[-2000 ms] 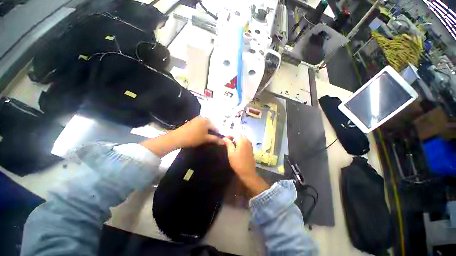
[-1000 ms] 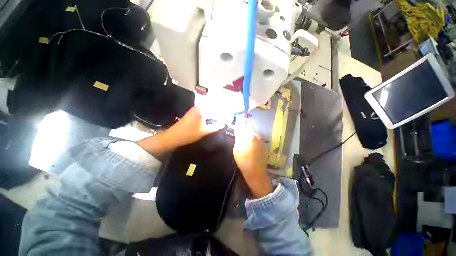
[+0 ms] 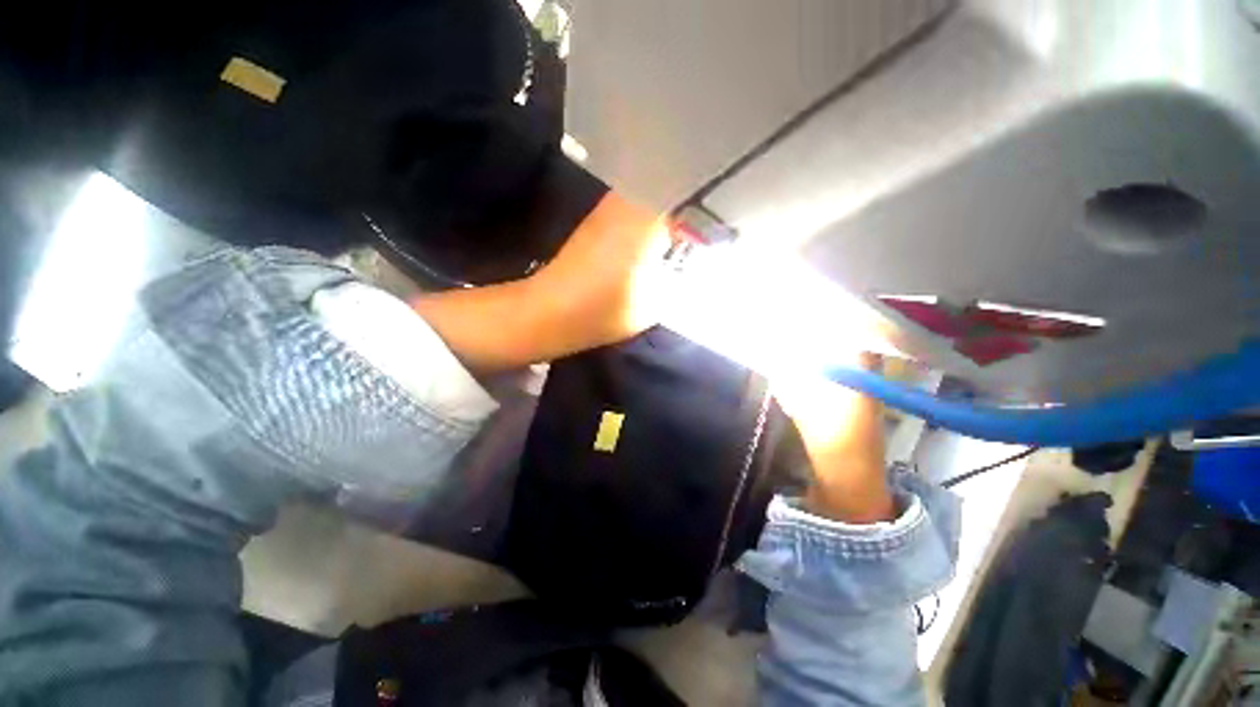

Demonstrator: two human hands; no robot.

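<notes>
A black garment piece (image 3: 622, 483) with a small yellow sticker and a pale seam along its right side lies in front of me. My left hand (image 3: 580, 290) is at its upper left edge, fingers lost in white glare. My right hand (image 3: 840, 435) is at its upper right, fingertips also washed out by the glare. The white sewing machine head (image 3: 1023, 180) fills the upper right, with a blue hose (image 3: 995, 414) across its lower front. The needle area is hidden by the glare, so the fingers' grip does not show.
Stacked black pieces (image 3: 346, 124) with a yellow sticker lie at the upper left, close to my left forearm. A separate dark piece (image 3: 1029, 594) lies at the lower right. A thin black cable (image 3: 988, 467) runs right of my right wrist. Blue and white items stand at the right edge.
The view has moved much closer to the machine head and tilted. The tablet has left the picture. Both hands remain at the upper edge of the black piece, with their fingers now more hidden by glare.
</notes>
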